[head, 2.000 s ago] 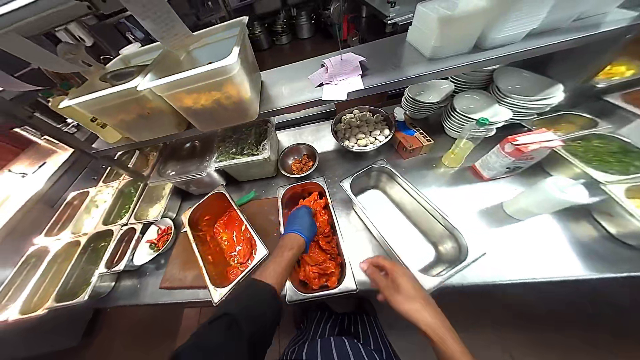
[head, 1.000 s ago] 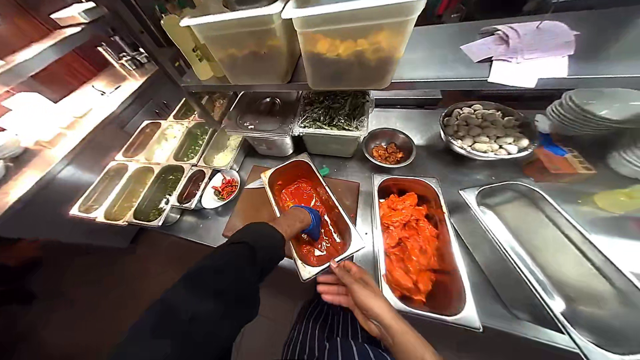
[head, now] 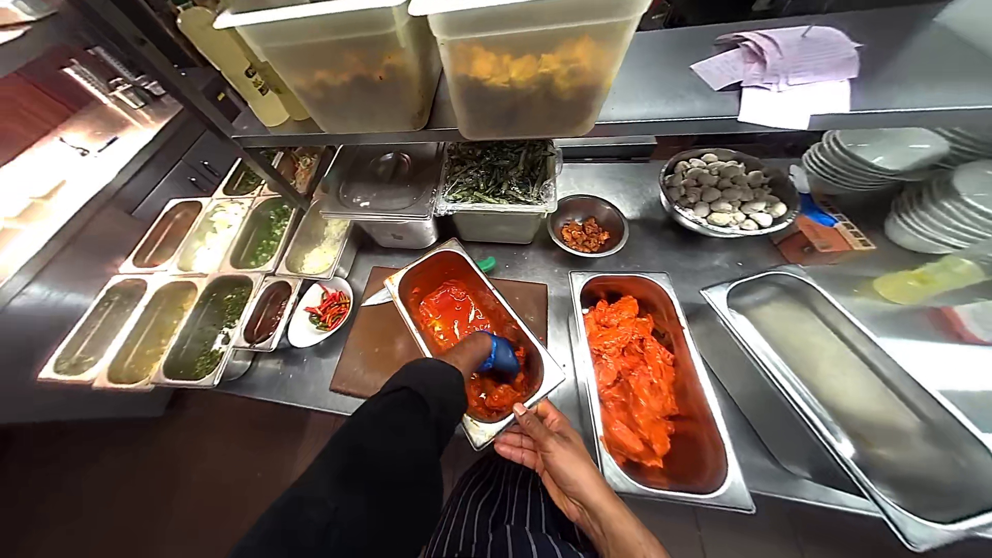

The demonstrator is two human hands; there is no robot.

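Note:
My left hand, in a blue glove, reaches down into a steel pan of red marinade; its fingers are hidden in the sauce, so its hold does not show. With bare fingers and thumb my right hand grips the near rim of that pan, which lies tilted across a brown cutting board. Just to the right stands a second steel pan, heaped with red marinated meat pieces. A knife blade and a green handle show beside the marinade pan.
An empty long steel pan is at the right. Behind are a small steel bowl, a bowl of clams or mushrooms and stacked white plates. Sauce and herb pans fill the left. A steel shelf overhangs the counter.
My gloved left hand has moved from the pan of meat to the marinade pan on its left. My right hand has come to that pan's near rim. The view has turned left.

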